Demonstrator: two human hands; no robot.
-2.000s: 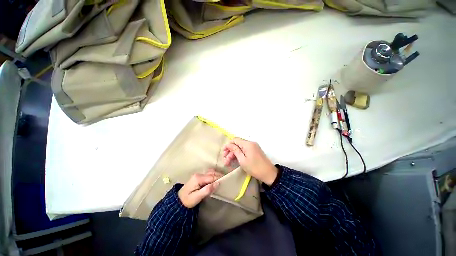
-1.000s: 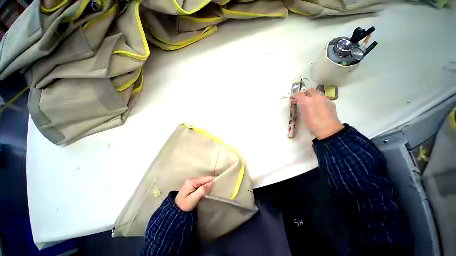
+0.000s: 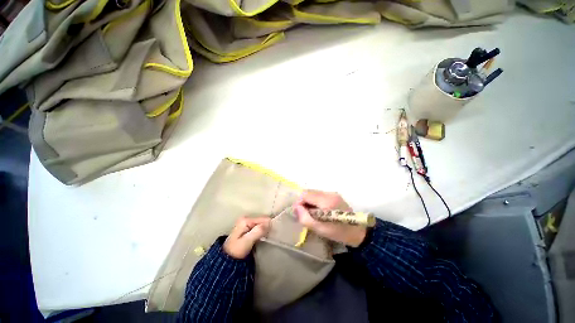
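A beige bag body (image 3: 208,217) with yellow edge binding (image 3: 258,168) lies over the table's front edge and partly over the lap. My left hand (image 3: 244,236) pinches the edge of its folded panel (image 3: 293,252). My right hand (image 3: 331,217) holds a mottled tan tape-wrapped tool (image 3: 343,217), its butt pointing right and its working end hidden at the panel edge, right of my left fingers. A small yellow tab (image 3: 200,251) shows on the bag face. A fine dark thread trails at the bag's lower left.
Similar bags (image 3: 101,107) are heaped at the back and left. At the right stand a tool cup (image 3: 435,94) and a brown-yellow block (image 3: 435,130). Red-and-silver snips (image 3: 417,158) and a slim pointed tool (image 3: 403,135) lie beside it, with black cords over the edge.
My right hand went from the bag to the tools, took the mottled tape-wrapped tool and came back to the panel edge with it. My left hand stayed on the panel.
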